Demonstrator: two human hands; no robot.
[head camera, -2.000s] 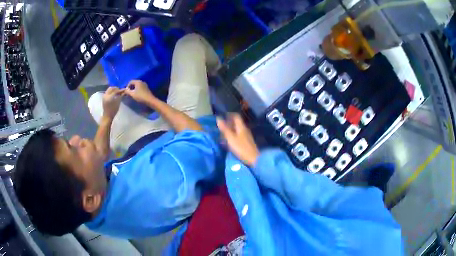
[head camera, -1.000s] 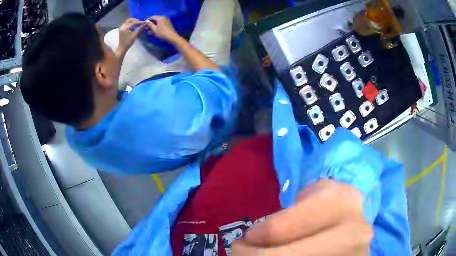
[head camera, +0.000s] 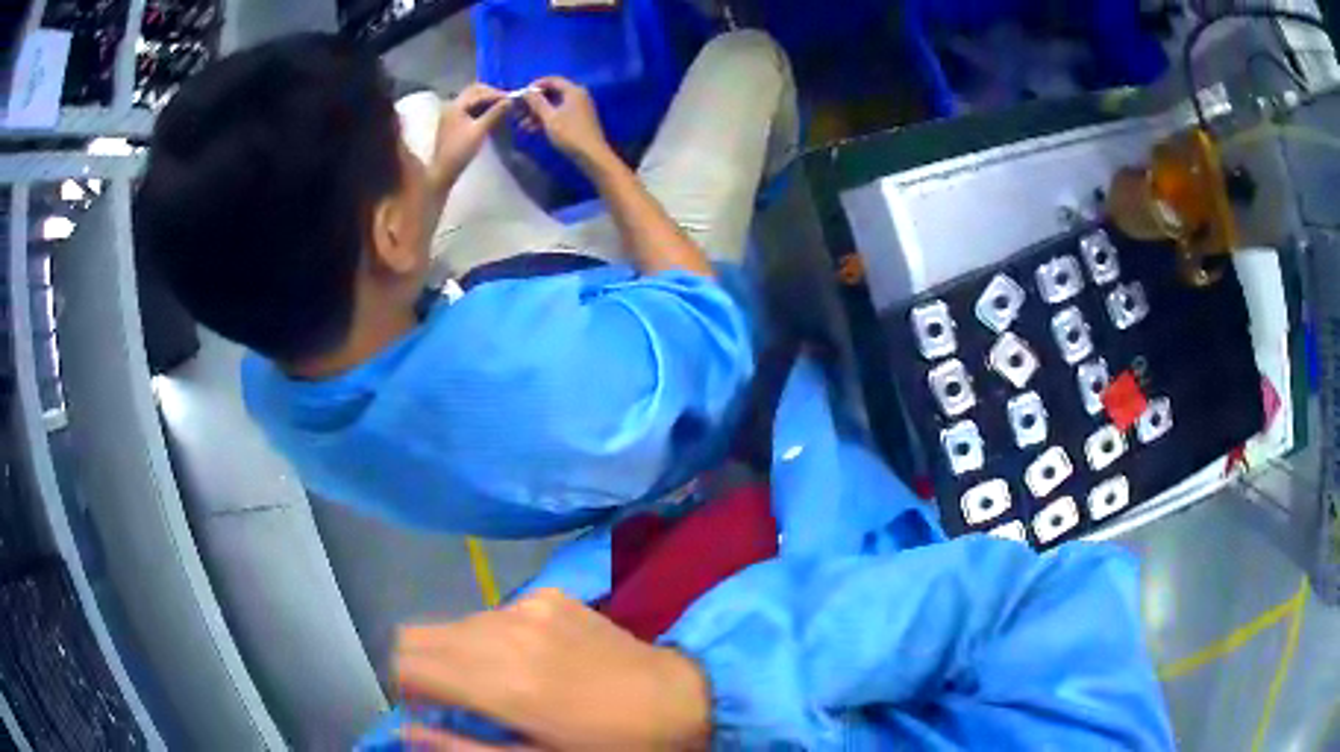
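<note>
My right hand (head camera: 551, 676) is at the bottom centre, with the back of the hand up and the forearm in a blue sleeve coming from the right. Its fingers are blurred and partly cut off, over blue cloth; whether they hold anything cannot be told. My left hand is not in view. On the bench at right, white-faced housings (head camera: 935, 329) with dark centre holes lie in rows on a black mat (head camera: 1212, 360). A red square (head camera: 1124, 400) lies among them. My hand is well away from the mat.
A seated person in a blue smock (head camera: 514, 397) is close at left, both hands together over a blue bin (head camera: 632, 52). An amber fixture (head camera: 1198, 199) stands at the mat's far end. More blue bins are behind the bench. Long grey rails (head camera: 235, 544) run down the left.
My right hand has moved from beside the bench, past my chest, to the bottom centre. The view has shifted, so the seated person and bench stand in different places in the picture.
</note>
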